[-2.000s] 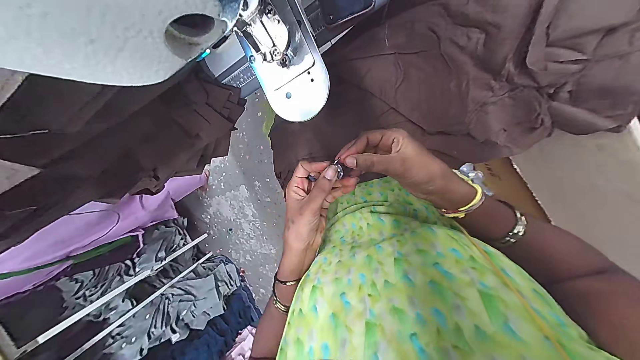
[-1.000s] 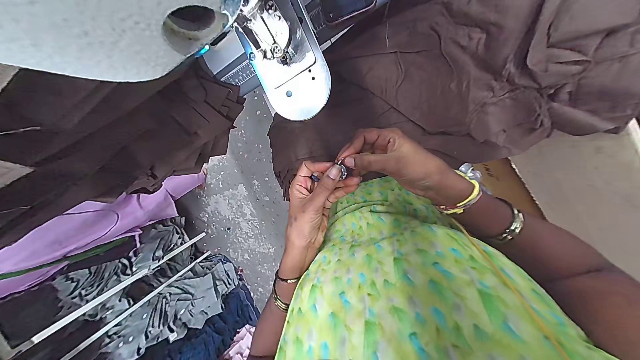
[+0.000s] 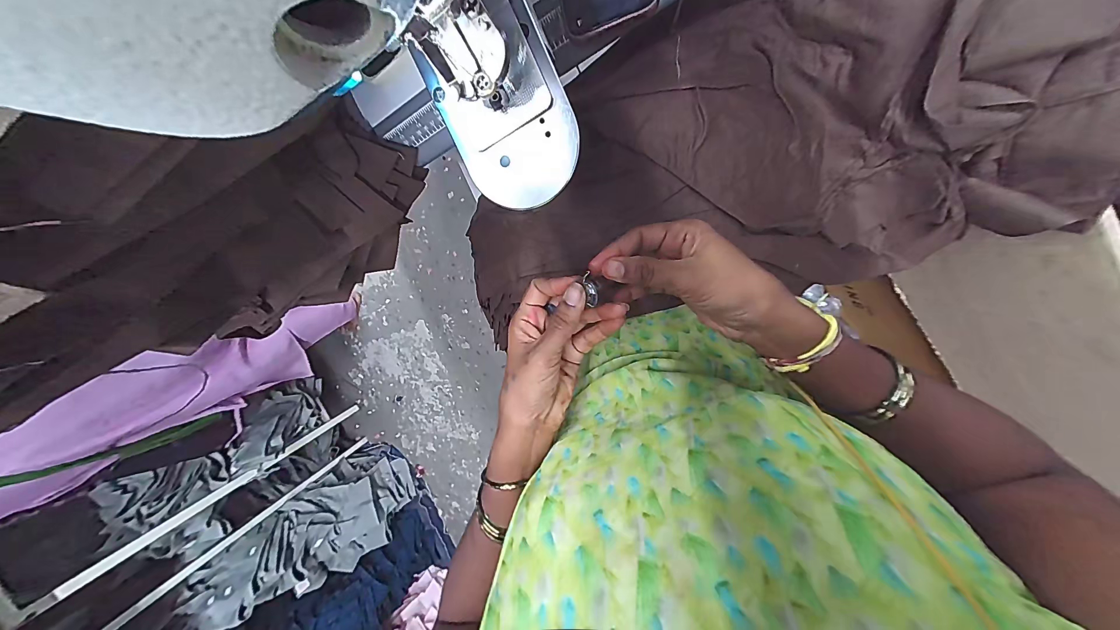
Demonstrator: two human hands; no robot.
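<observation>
My left hand (image 3: 551, 350) grips a small metal bobbin case (image 3: 591, 292) between thumb and fingers, low in front of the sewing machine. Just to its right is my right hand (image 3: 691, 276), thumb and index finger pinched together at the top of the case. Whether a thread lies between those fingertips is too small to tell. Above both hands is the rounded metal end of the sewing machine's bed (image 3: 521, 166). Dark brown fabric (image 3: 630, 201) spreads behind the hands and under the machine end.
Stacked brown fabric pieces (image 3: 289, 201) hang at the left, over a lilac cloth (image 3: 219, 367). Grey and navy cloths (image 3: 297, 534) lie lower left beside two pale rods (image 3: 219, 516). A cardboard box (image 3: 892, 324) stands behind my right wrist. The machine's head (image 3: 175, 70) fills the top left.
</observation>
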